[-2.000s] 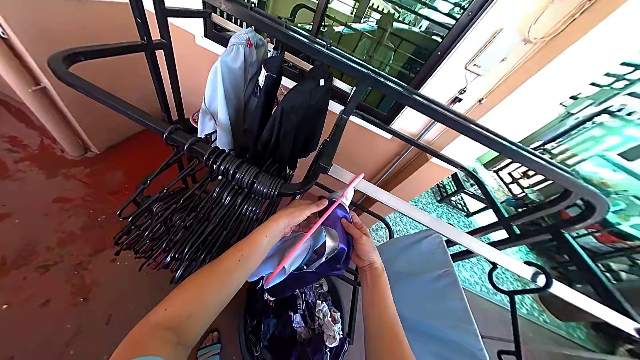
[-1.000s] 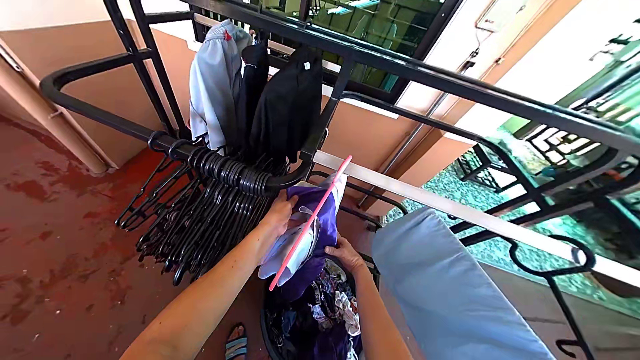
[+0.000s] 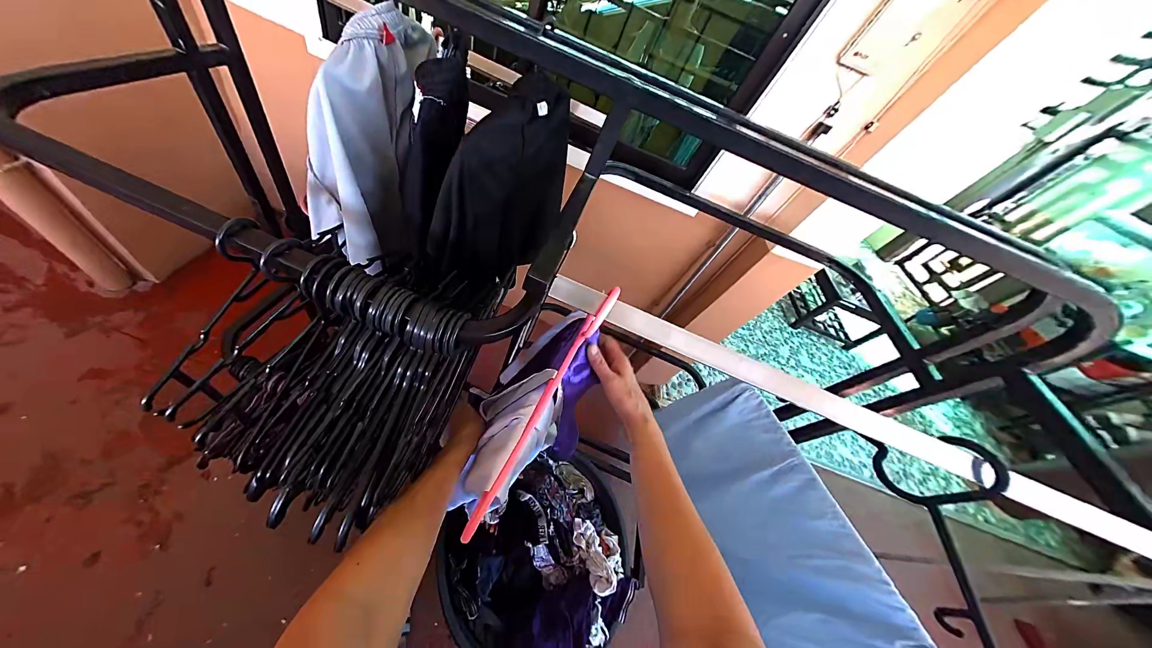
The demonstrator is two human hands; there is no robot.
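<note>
A pink plastic hanger (image 3: 542, 409) slants between my hands, with a purple and light grey garment (image 3: 517, 418) hanging about it. My right hand (image 3: 618, 373) pinches the purple cloth close to the hanger's upper end. My left hand (image 3: 463, 423) is mostly hidden behind the garment and its grip cannot be seen. Below them, a round dark tub (image 3: 447, 585) holds a heap of crumpled clothes (image 3: 558, 549). To the left, many black hangers (image 3: 360, 378) crowd the curved end of a black metal rack (image 3: 171, 193).
Light grey (image 3: 355, 135) and black garments (image 3: 504, 171) hang behind the hangers. A blue-grey padded surface (image 3: 783, 522) lies right of the tub. A white bar (image 3: 810, 396) crosses the right side, with a large black hanger (image 3: 945, 495) on it. The floor (image 3: 135, 477) is red and wet-looking.
The left hand has gone from view behind the garment. The right hand has moved up along the cloth, near the pink hanger's upper end.
</note>
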